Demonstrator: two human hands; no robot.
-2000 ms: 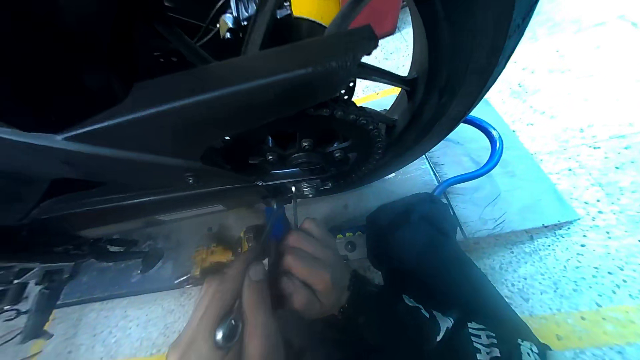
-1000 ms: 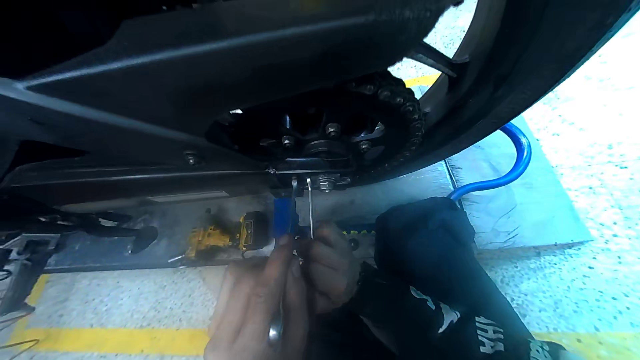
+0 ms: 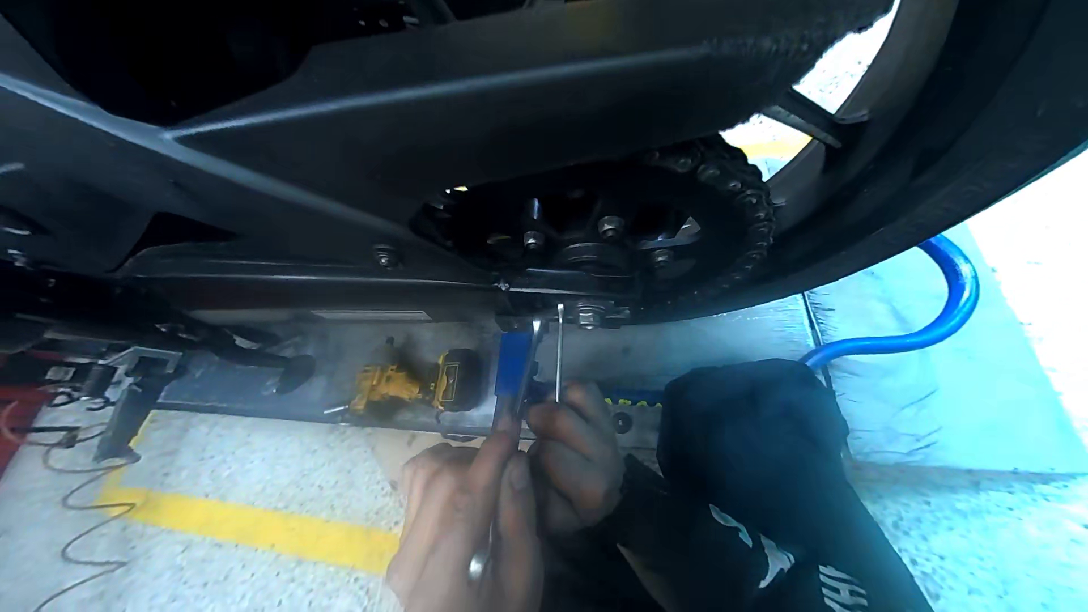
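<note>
My left hand [image 3: 463,527] is closed around a metal wrench [image 3: 525,374], whose narrow tip points up at the swingarm end and whose rounded end shows below the fingers. Beside it, my right hand [image 3: 578,459] grips a slim metal tool [image 3: 559,353], with its tip just left of the adjuster bolt and nut [image 3: 588,316]. Both tips lie close under the motorcycle's swingarm [image 3: 331,200]; contact cannot be told. Above the bolt are the rear sprocket [image 3: 595,208] and drive chain [image 3: 756,204]. A blue object [image 3: 512,364] is just left of the wrench.
A yellow cordless power tool [image 3: 387,387] lies on the grey platform [image 3: 680,340] at left of the hands. The rear tyre [image 3: 960,170] curves overhead at right. A blue hose [image 3: 884,344] and a dark-clothed knee [image 3: 748,408] are at right. A coiled cable [image 3: 89,510] lies far left.
The view has moved closer to the sprocket area. Both hands stay below the adjuster with the tools held; the slim tool's tip now sits farther left of the bolt.
</note>
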